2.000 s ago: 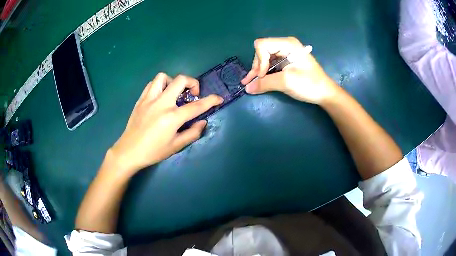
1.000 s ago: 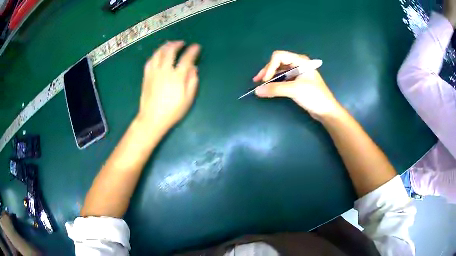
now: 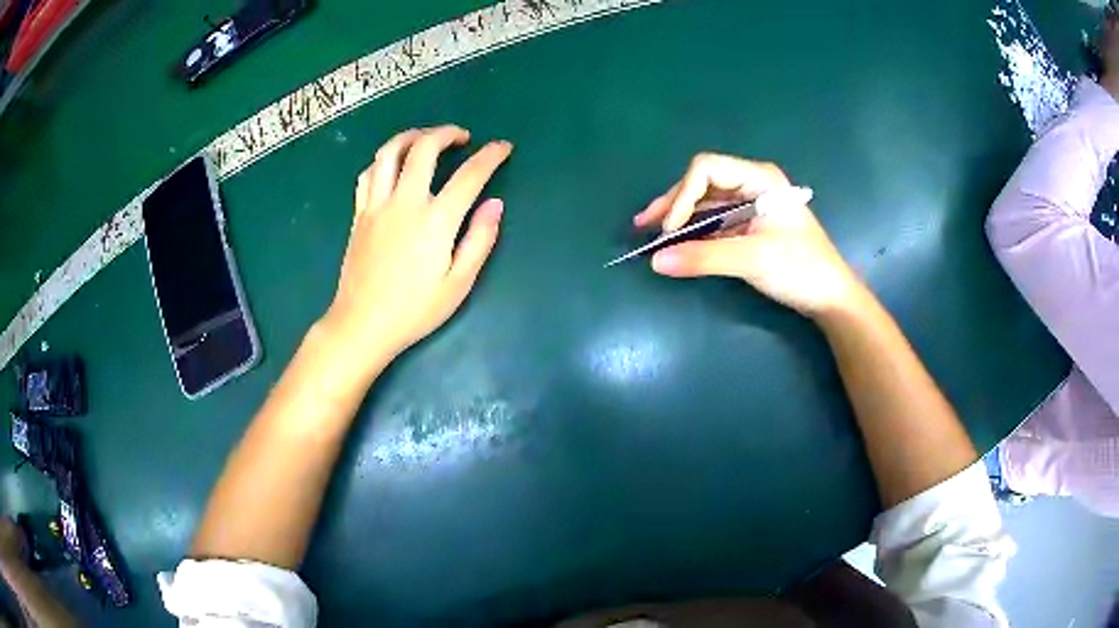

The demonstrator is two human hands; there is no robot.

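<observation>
My left hand point(image 3: 411, 245) is over the green bench, palm down with its fingers apart, and holds nothing. My right hand point(image 3: 755, 239) holds the tweezers point(image 3: 718, 221) like a pen. Their thin tip points down and to the left, and their whitish rear end sticks out behind the fingers. No device housing is under either hand. A black device unit point(image 3: 246, 39) lies on the green strip beyond the whitish border at the upper left.
A smartphone point(image 3: 200, 276) lies left of my left hand. Several black device units point(image 3: 76, 515) are piled at the far left, with part of another person's arm below. A neighbour's pink sleeve point(image 3: 1061, 215) rests at the right edge, near scattered white specks point(image 3: 1031, 68).
The black housing that both hands worked on two seconds ago is gone from between them. My left hand has moved up and away, open. A black unit now shows more fully on the far strip.
</observation>
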